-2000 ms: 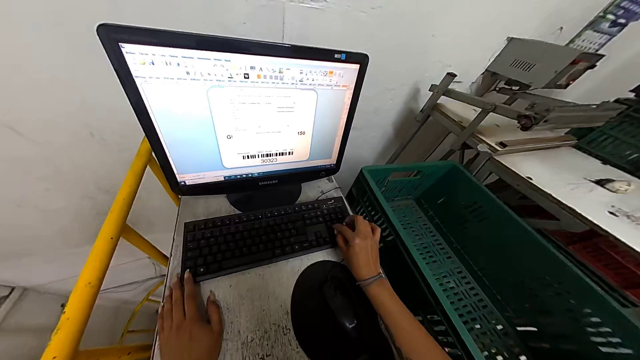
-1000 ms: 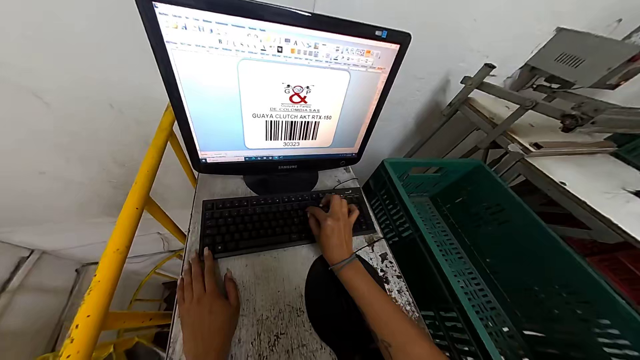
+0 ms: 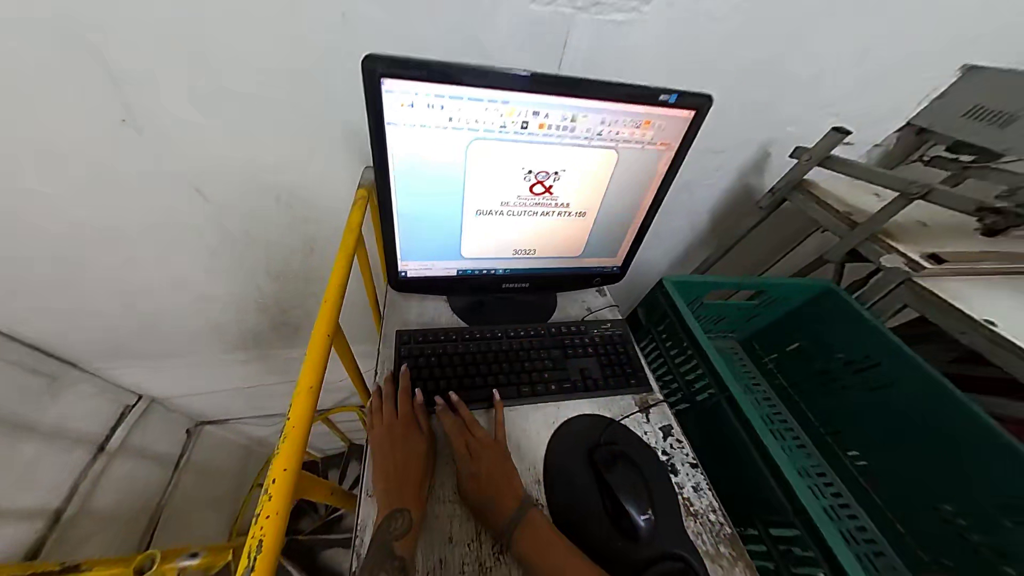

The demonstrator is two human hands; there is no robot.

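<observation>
My left hand (image 3: pixel 402 448) rests at the front left corner of a black keyboard (image 3: pixel 520 364), fingertips at its lower left keys. Beside it my right hand (image 3: pixel 482 464) lies with fingertips at the keyboard's front edge. Both hands are spread and hold nothing. Behind the keyboard stands a black computer monitor (image 3: pixel 538 180), its screen showing a label layout with a logo and writing. To the right of my right hand, a black computer mouse (image 3: pixel 624 490) sits on a black mouse pad (image 3: pixel 570 460).
A worn, white-painted table (image 3: pixel 468 552) bears these things. Along its left runs a yellow metal railing (image 3: pixel 316 360). A large green plastic crate (image 3: pixel 724 384) adjoins the right side. Further right, a grey metal device (image 3: pixel 980 108) and a metal frame (image 3: pixel 872 180) stand at another table (image 3: pixel 980 308).
My right hand has moved left from the keyboard's right part to beside my left hand. The on-screen layout has changed, and the barcode seen one second ago no longer shows.
</observation>
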